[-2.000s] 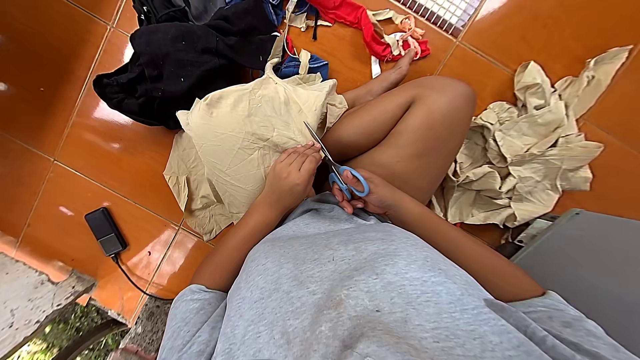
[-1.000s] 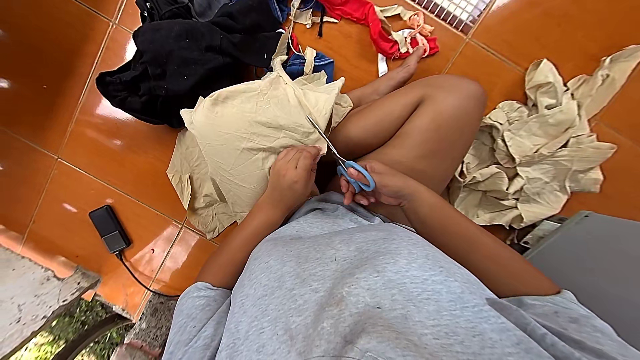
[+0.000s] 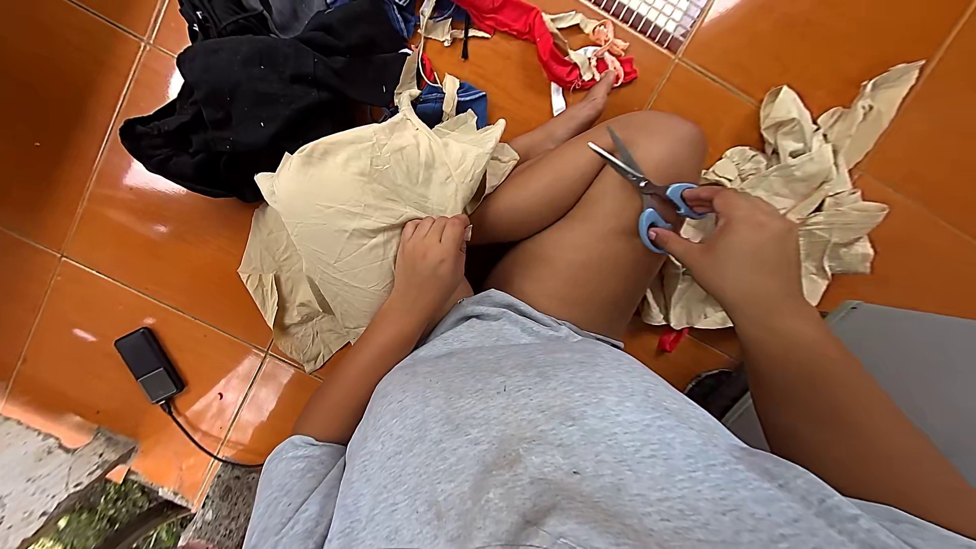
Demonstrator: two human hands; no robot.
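My right hand (image 3: 732,248) holds scissors (image 3: 646,187) by their light blue handles, thumb in one loop and fingers in the other. Their blades are parted and lie above my bent knee, away from the cloth. My left hand (image 3: 433,255) pinches the edge of a cream cloth (image 3: 343,191) that is spread over my lap and the floor on the left. Narrow strips of the same cloth run up from its top edge. What the left fingertips grip underneath is partly hidden.
Black clothing (image 3: 267,107) lies beyond the cream cloth, with blue denim (image 3: 465,103) beside it. A red cloth (image 3: 534,30) is near my foot. Crumpled cream cloth (image 3: 808,191) lies right, by a grey box-like surface (image 3: 907,374). A black power bank (image 3: 149,364) with a cable sits left.
My right hand has moved right with the scissors, away from the left hand and the cream cloth. The scissor blades have opened wider. My left hand stays at the cloth's edge.
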